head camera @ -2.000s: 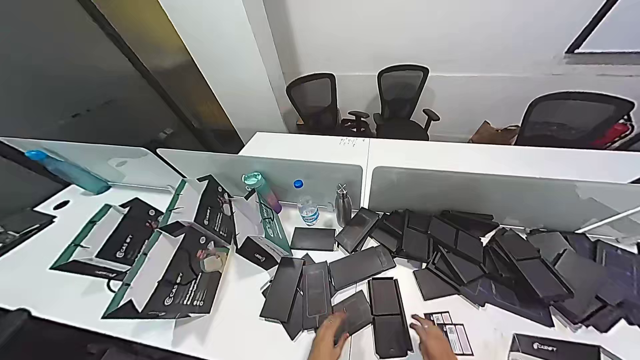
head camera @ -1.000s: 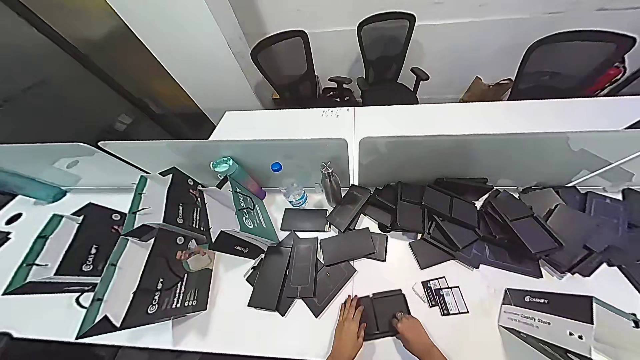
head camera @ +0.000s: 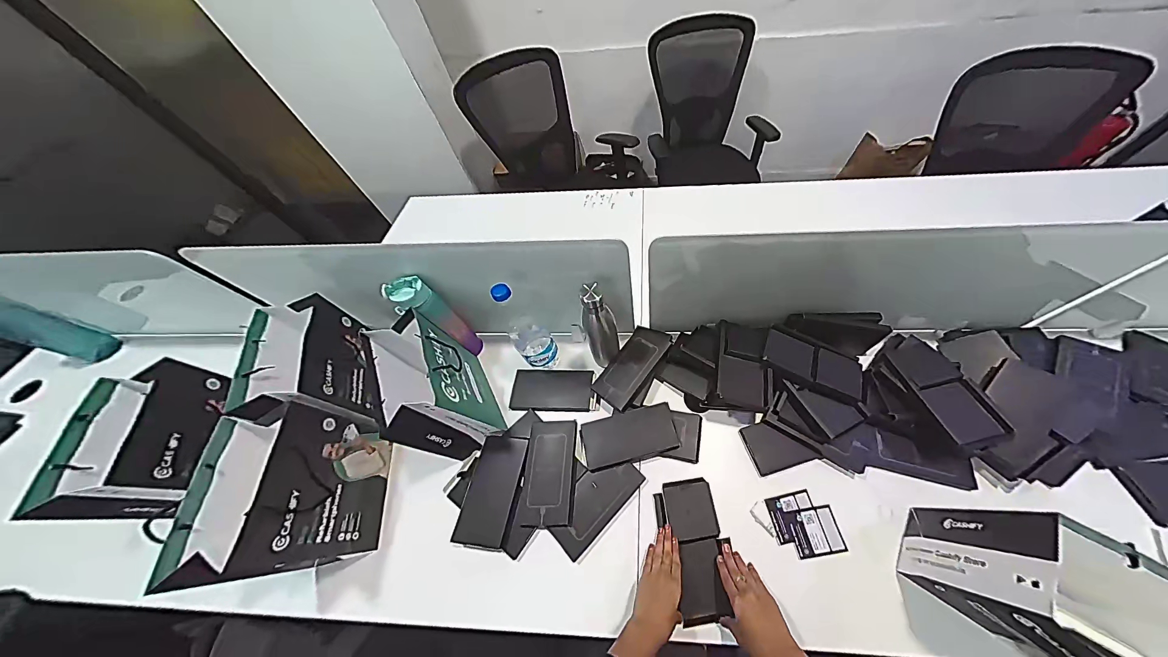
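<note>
A black flat box (head camera: 691,511) with two panels, one above the other, lies on the white desk near its front edge. My left hand (head camera: 659,584) presses along its left side and my right hand (head camera: 750,598) along its right side, so the box is held between them. Just right of it lie a few printed cards (head camera: 819,531). To the left is a loose pile of flat black boxes (head camera: 550,470); behind and to the right spreads a larger heap of similar boxes (head camera: 821,365).
Several black and green paper carrier bags (head camera: 338,511) stand at the left. Another bag (head camera: 972,570) lies at the front right. A clear plastic bottle (head camera: 537,347), a steel bottle (head camera: 599,328) and a teal-purple bottle (head camera: 438,315) stand by the low partition (head camera: 511,265). Office chairs (head camera: 703,91) are beyond.
The box between my hands, lying crosswise a second ago, now lies lengthwise, pointing away from me. Both hands are now at its sides. The view has shifted.
</note>
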